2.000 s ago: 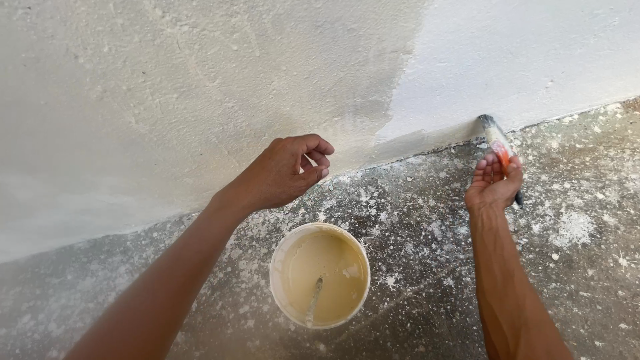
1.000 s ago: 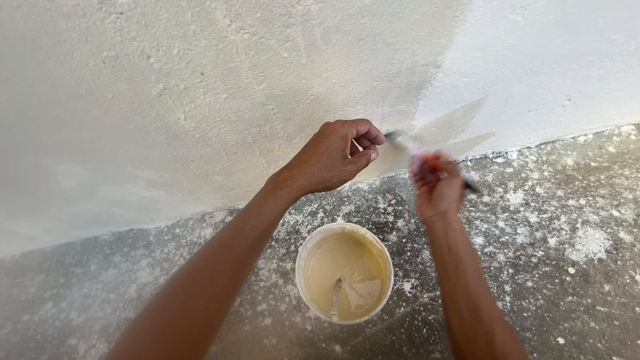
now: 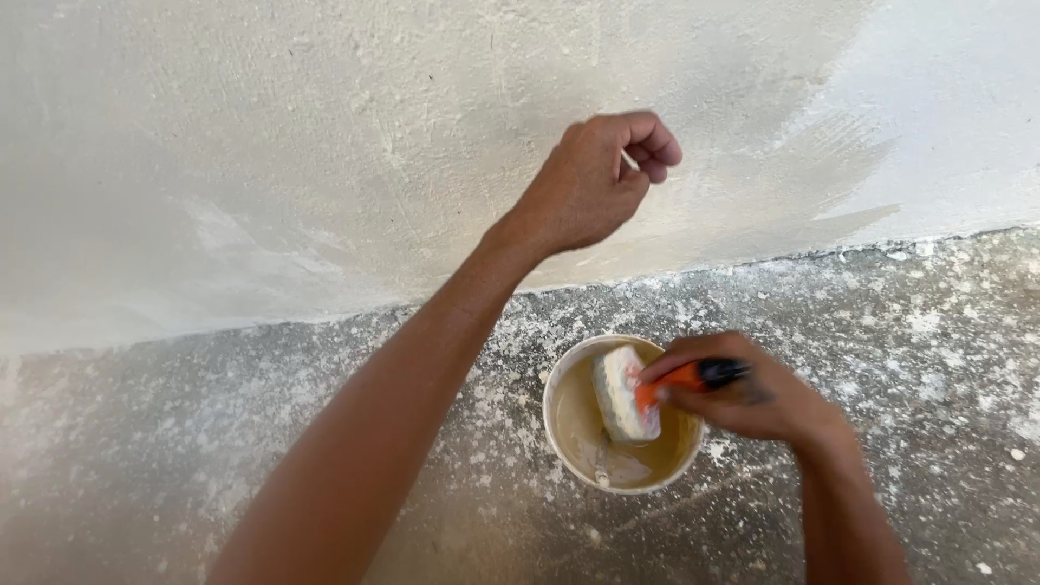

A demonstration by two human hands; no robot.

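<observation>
My right hand [image 3: 735, 390] grips the orange and black handle of a wide paintbrush [image 3: 630, 394]. The brush head is inside a round white bucket [image 3: 555, 435] of beige paint; its bristles are partly hidden. A thin paint-coated stick [image 3: 602, 467] also stands in the paint. My left hand [image 3: 605, 175] holds nothing, its fingers loosely curled in front of the rough wall [image 3: 422, 146]. Beige paint covers the wall's left and middle; at the right, fresh brush strokes overlap a white area [image 3: 959, 122].
The grey concrete floor [image 3: 918, 390], spotted with white paint, meets the wall along a slanting edge. The bucket stands on this floor, close to the wall and below my left forearm.
My right hand has brought the brush from the wall's lower edge down into the bucket. Beige strokes now mark the white area where none showed two seconds ago. My left hand remains raised by the wall.
</observation>
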